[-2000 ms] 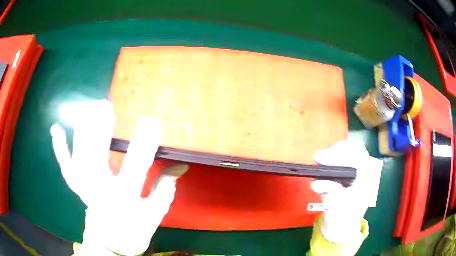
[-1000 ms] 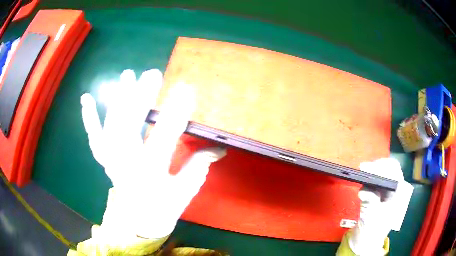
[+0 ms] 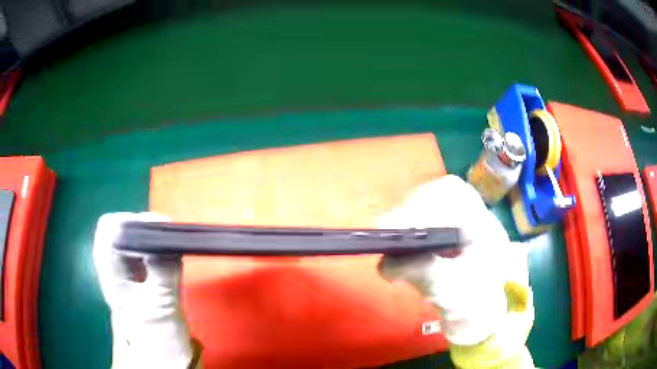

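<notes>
A tablet point(image 3: 288, 240) is held edge-on above an orange-red foam pad point(image 3: 302, 173), its dark side frame facing me. Small openings or buttons show along the right part of the edge. My left hand point(image 3: 140, 288), in a white glove, grips the left end. My right hand point(image 3: 457, 267), also in a white glove, grips the right end. The screen and back cover cannot be seen from this angle. A small white label point(image 3: 431, 328) lies on the foam pad beside my right hand.
A blue tape dispenser point(image 3: 529, 180) and a small jar point(image 3: 495, 169) stand at the right. Beyond them, stacked foam pads point(image 3: 576, 187) bear another tablet point(image 3: 625, 245). More foam pads point(image 3: 29, 238) are at the left edge, on the green mat point(image 3: 86, 187).
My left hand has closed round the left end, where its fingers were spread before. The tablet now sits nearly level and shows a different edge. The camera view has shifted.
</notes>
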